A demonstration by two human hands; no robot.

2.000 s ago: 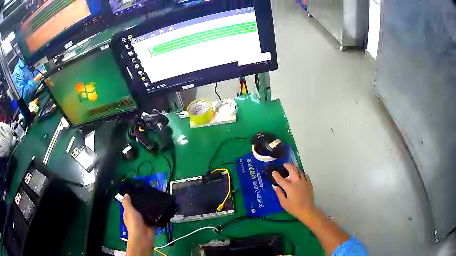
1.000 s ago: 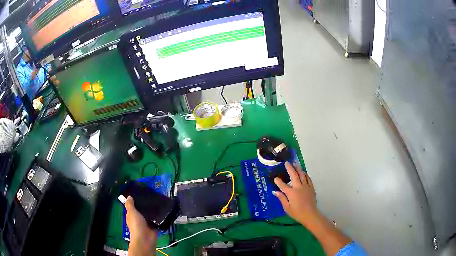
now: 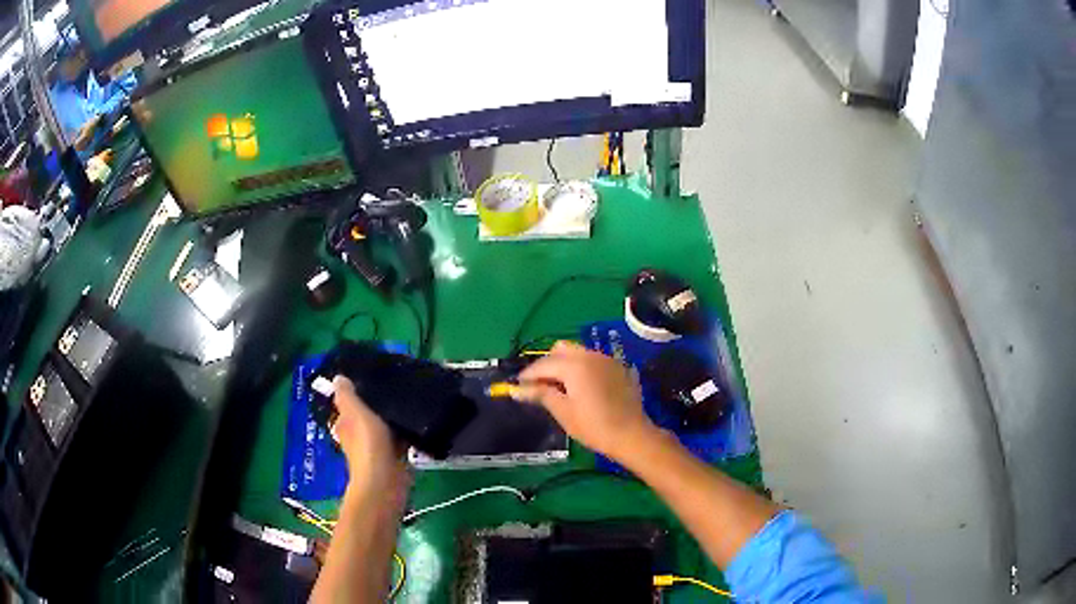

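My left hand [image 3: 372, 446] holds a dark part-built smartphone [image 3: 413, 399], tilted above a blue mouse pad. My right hand [image 3: 581, 395] pinches the yellow plug [image 3: 505, 389] of a yellow-ended cable between thumb and fingers. The plug is near the phone's right end, with a small gap. Behind and below them a silver-edged test fixture [image 3: 519, 446] lies flat on the green mat, partly hidden by my right hand and the phone. The palm sides of both hands are partly hidden.
Two black mice [image 3: 684, 389] sit on and by the right blue pad [image 3: 734, 431]. A tape roll [image 3: 507, 205] and a barcode scanner [image 3: 401, 224] lie below the monitors [image 3: 507, 59]. Phone trays [image 3: 118, 425] stand left. Another cabled dark unit [image 3: 578, 569] is at the front. A person's blue sleeve shows far left.
My right hand has left the mouse on the right pad, moved left and taken the yellow plug off the fixture. My left hand still holds the phone, now further right. The camera view has tilted down.
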